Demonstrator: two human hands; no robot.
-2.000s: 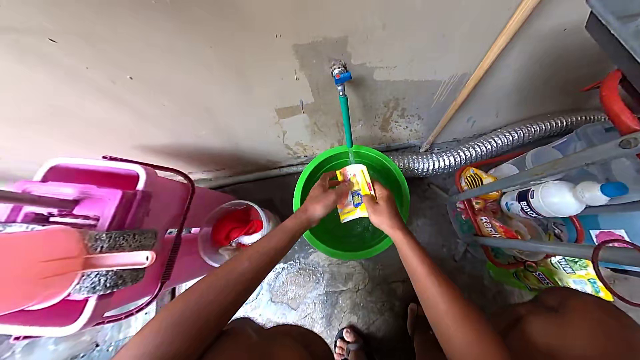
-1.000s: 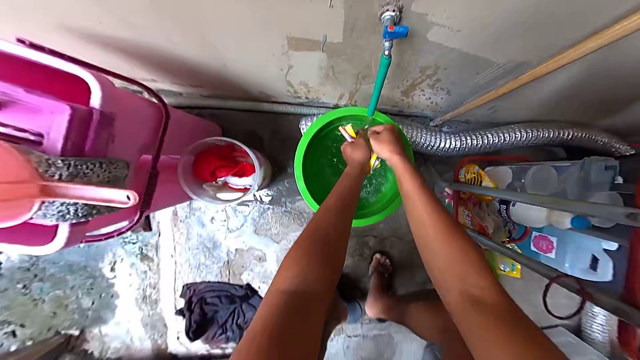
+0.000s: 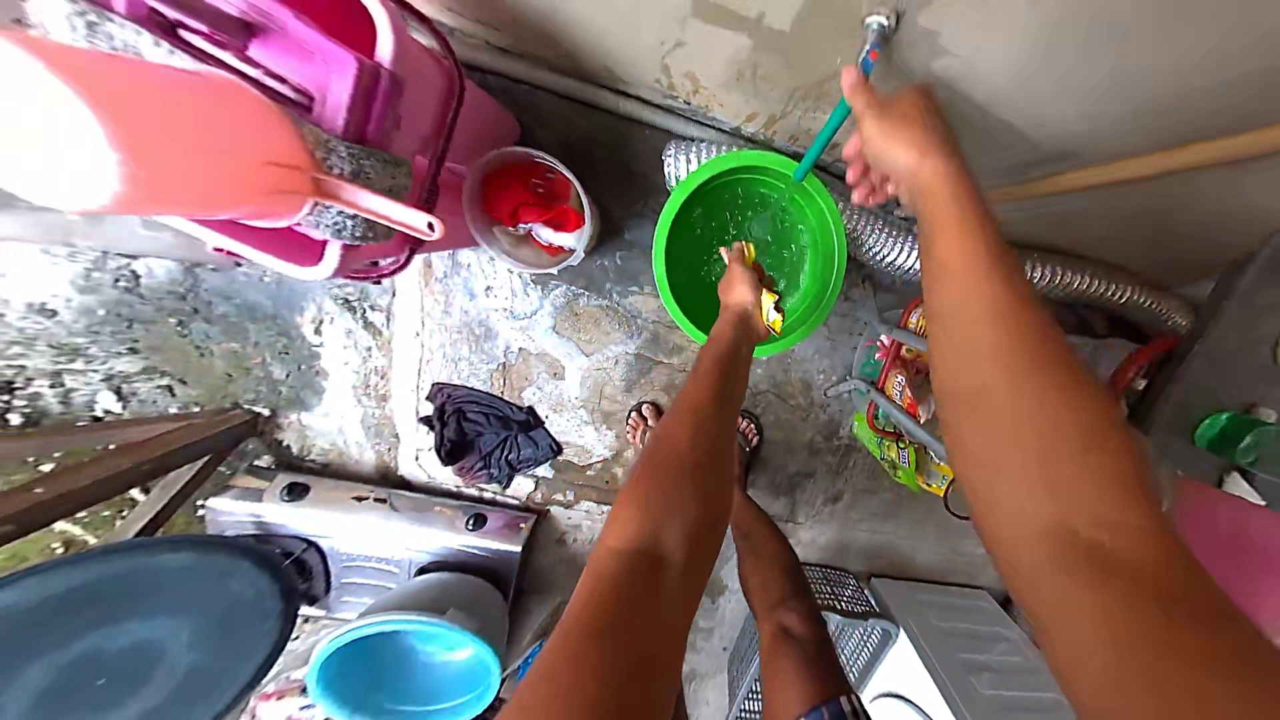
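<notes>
A round green plastic basin [image 3: 672,290] stands on the concrete floor against the wall, with some water in its bottom. My left hand [image 3: 740,288] reaches into it and grips a crumpled yellow packet [image 3: 770,312]. My right hand [image 3: 898,140] is raised beside the green hose [image 3: 825,140], which runs from a wall tap [image 3: 874,40] down to the basin. That hand is blurred, its fingers partly curled near the tap, and nothing shows in it.
Left of the basin are a clear tub [image 3: 500,240] with red cloth and pink containers [image 3: 480,130] under a coral dipper [image 3: 230,150]. Dark cloth [image 3: 490,436] lies on the floor. A blue bucket [image 3: 405,665], silver duct [image 3: 885,245] and rack of packets [image 3: 900,400] surround my feet.
Both hands were together at the yellow packet over the basin. My right hand has let go and moved up to the tap and hose; my left keeps the packet. The view has shifted and turned widely.
</notes>
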